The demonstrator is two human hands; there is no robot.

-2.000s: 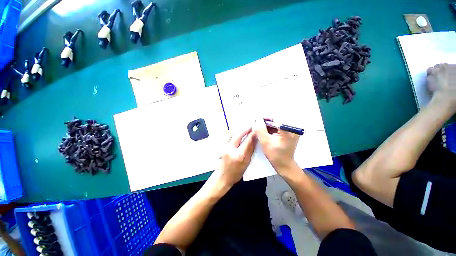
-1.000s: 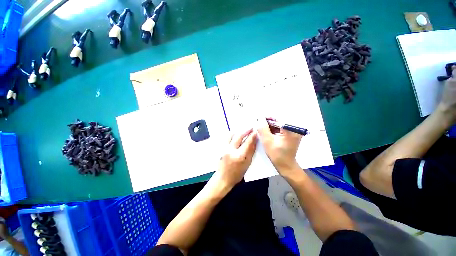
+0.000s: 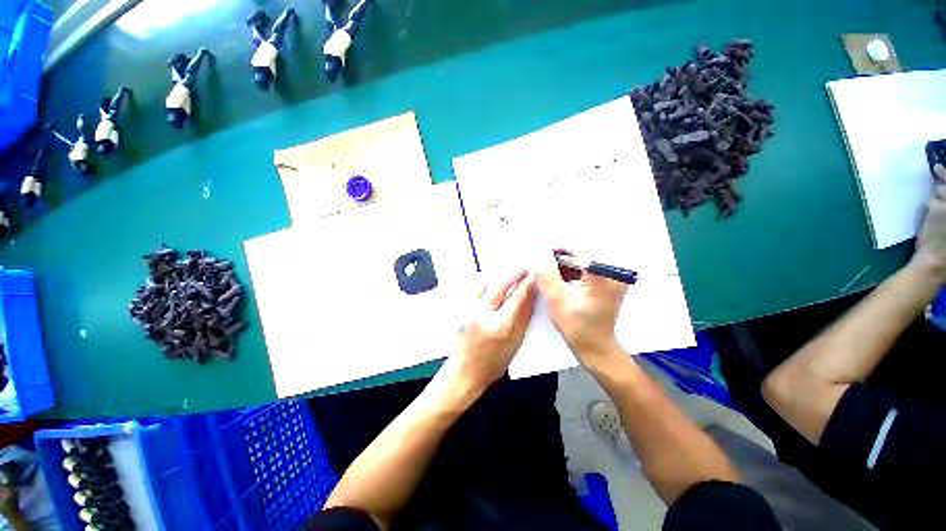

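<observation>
A slim black pen (image 3: 610, 272) is held in my right hand (image 3: 583, 311) over the lower part of a white record sheet (image 3: 581, 197) with faint writing. My left hand (image 3: 490, 334) lies beside it on the sheet's lower left edge, its fingertips close to my right hand. I cannot see anything in my left hand. To the left, a black pad (image 3: 416, 272) with a tiny pale piece on it lies on a white sheet (image 3: 332, 311). A purple disc (image 3: 359, 188) sits on a tan card (image 3: 399, 145) behind that sheet.
Heaps of small black parts lie at left (image 3: 189, 306) and right (image 3: 707, 130). Black-and-pale units (image 3: 179, 91) stand spaced along the far left of the green bench (image 3: 519, 83). A blue tray (image 3: 135, 477) of packed units is at near left. Another person's arm (image 3: 861, 322) is at right.
The black-and-pale units have moved to the right along the far side. The other person's hand has moved and now holds a dark item. My hands have stayed almost in place.
</observation>
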